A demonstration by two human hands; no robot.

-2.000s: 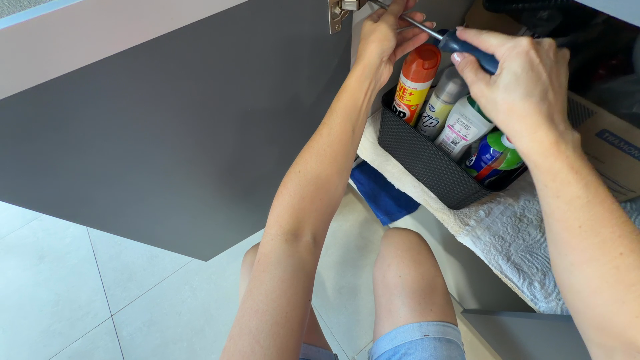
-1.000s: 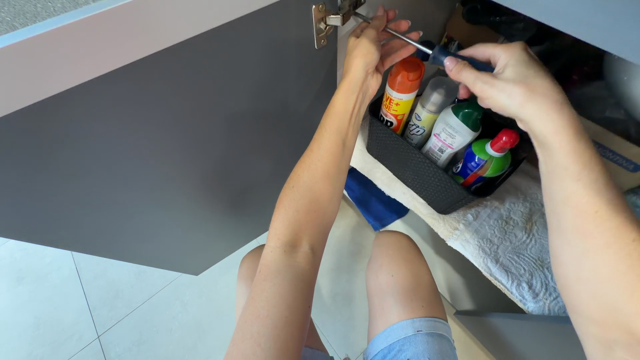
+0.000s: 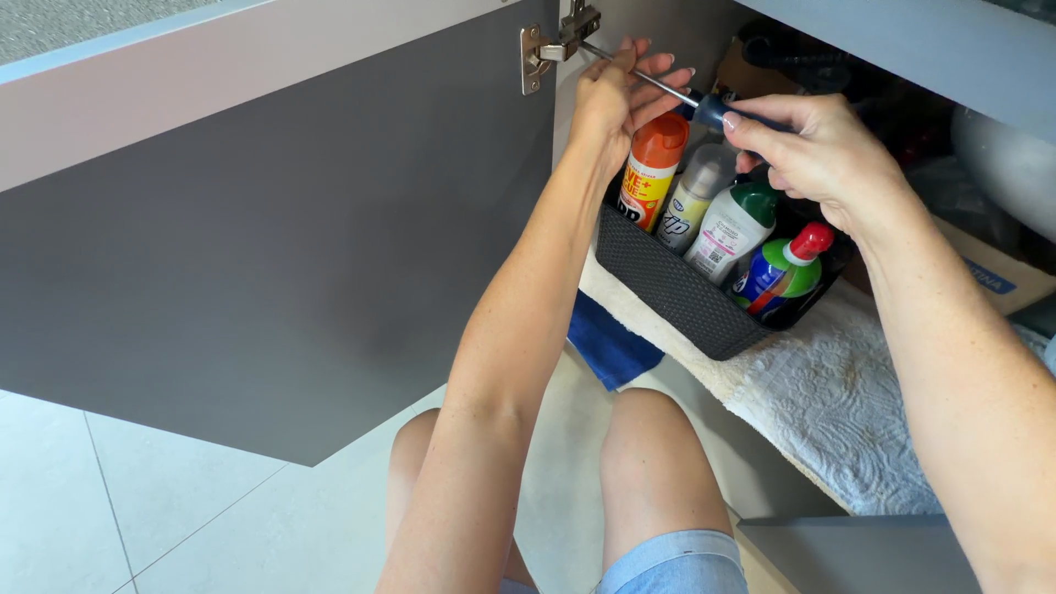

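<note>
My right hand (image 3: 813, 153) is closed around the dark blue handle of a screwdriver (image 3: 665, 85), whose metal shaft slants up to the left. Its tip meets the metal cabinet hinge (image 3: 569, 41) at the top, though the exact contact point is too small to make out. Beside the hinge, my left hand (image 3: 623, 91) has its thumb near the shaft and its other fingers spread behind it; whether it grips the shaft is unclear. The hinge joins the grey cabinet door (image 3: 272, 247) to the cabinet's side wall.
Below my hands, a black woven-pattern plastic basket (image 3: 676, 285) holds several bottles and cans, among them an orange-capped spray can (image 3: 652, 169). It stands on a light towel (image 3: 833, 396). A blue cloth (image 3: 610, 338) hangs below the shelf edge. A cardboard box (image 3: 990, 264) lies at right.
The right hand and screwdriver have shifted slightly relative to the basket, uncovering the red-capped bottle that the hand partly hid two seconds ago. The screwdriver stays directed at the hinge.
</note>
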